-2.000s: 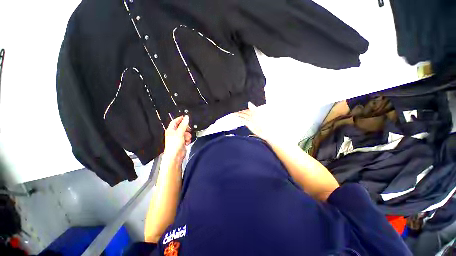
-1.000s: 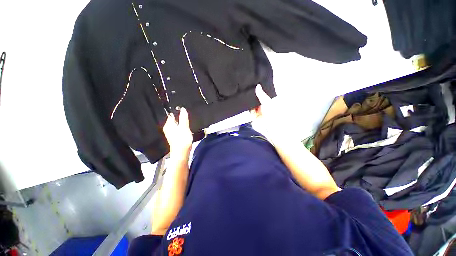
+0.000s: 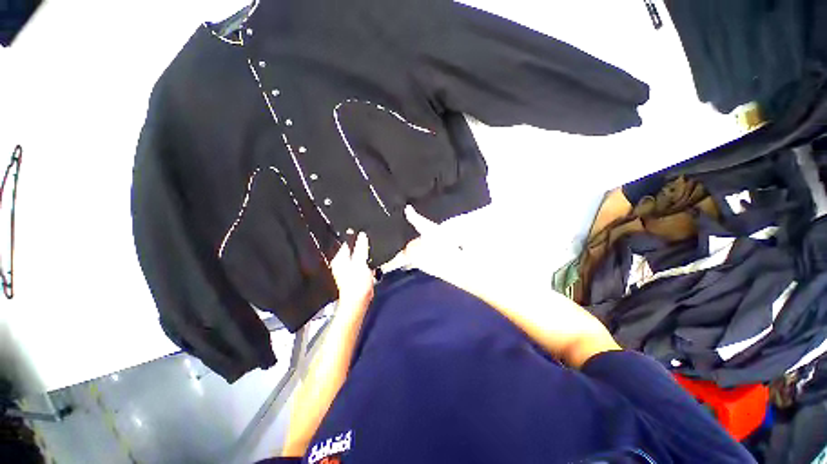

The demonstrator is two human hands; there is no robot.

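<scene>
A black collarless jacket (image 3: pixel 299 136) lies front up on the white table (image 3: pixel 82 208), its neckline at the far side and its hem towards me. Whitish broken trim lines mark the neckline, front placket and both pockets, and small pale buttons run down the front. My left hand (image 3: pixel 354 269) pinches the hem band at the bottom of the placket between thumb and fingers. My right hand (image 3: pixel 433 243) is at the hem band to the right of it, thumb on the cloth, fingers overexposed and partly hidden at the edge.
A heap of dark garments (image 3: pixel 698 272) with white strips and a brown piece lies at the right, above a red object (image 3: pixel 734 405). Dark cloth (image 3: pixel 744 54) hangs over the table's far right. A black hanger (image 3: pixel 11 222) lies at the left. A small yellowish item (image 3: pixel 750 116) sits at the right edge.
The view has shifted, so the jacket appears lower and its neckline now shows. My right hand has moved left along the hem, closer to my left hand, which stays at the placket's bottom.
</scene>
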